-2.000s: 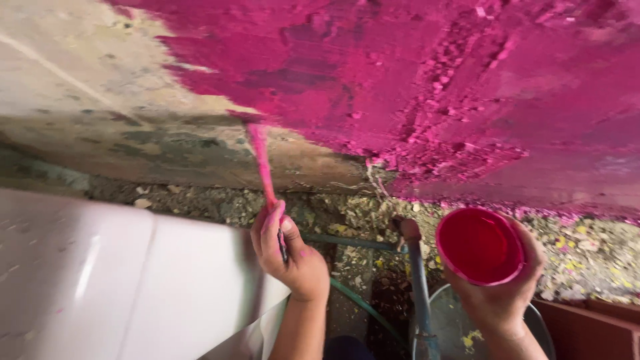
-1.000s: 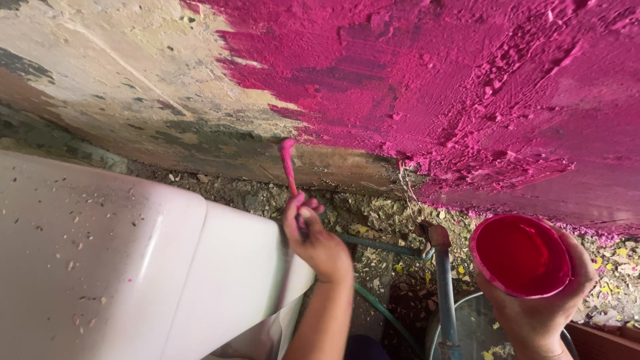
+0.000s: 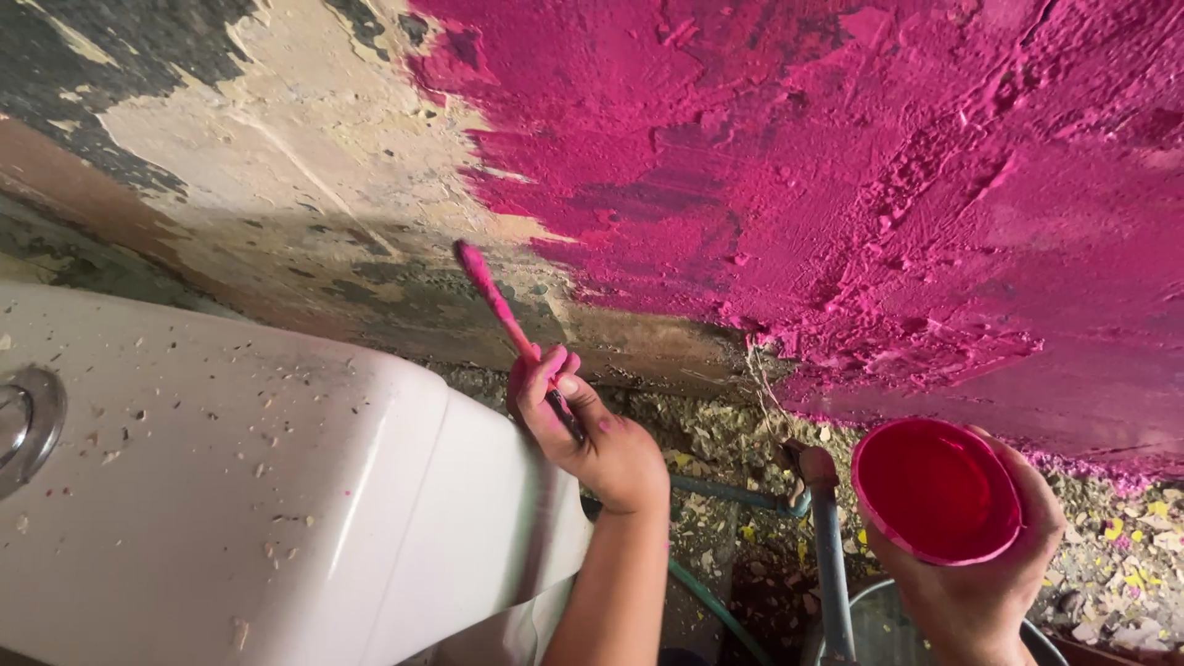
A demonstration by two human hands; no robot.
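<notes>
My left hand (image 3: 592, 435) grips a slim paintbrush (image 3: 495, 301) by its handle. Pink paint coats the brush and marks my fingers. Its tip lies over the bare, peeling part of the wall (image 3: 324, 157), left of the pink painted area (image 3: 786, 166); whether it touches the wall I cannot tell. In my right hand (image 3: 990, 555) is a round cup of pink-red paint (image 3: 936, 490), held from below and the right side, its open top facing the camera.
At the left stands a white toilet cistern (image 3: 231, 462) with a round metal flush button (image 3: 23, 425) and paint flakes on it. A pipe (image 3: 832, 573), a green hose (image 3: 712, 601) and a bucket (image 3: 879, 620) are below. Flakes litter the ledge (image 3: 1101, 555) by the wall.
The brush tip was at the lower wall near the edge of the pink paint and is now farther left of it. The view has shifted left, showing more of the cistern.
</notes>
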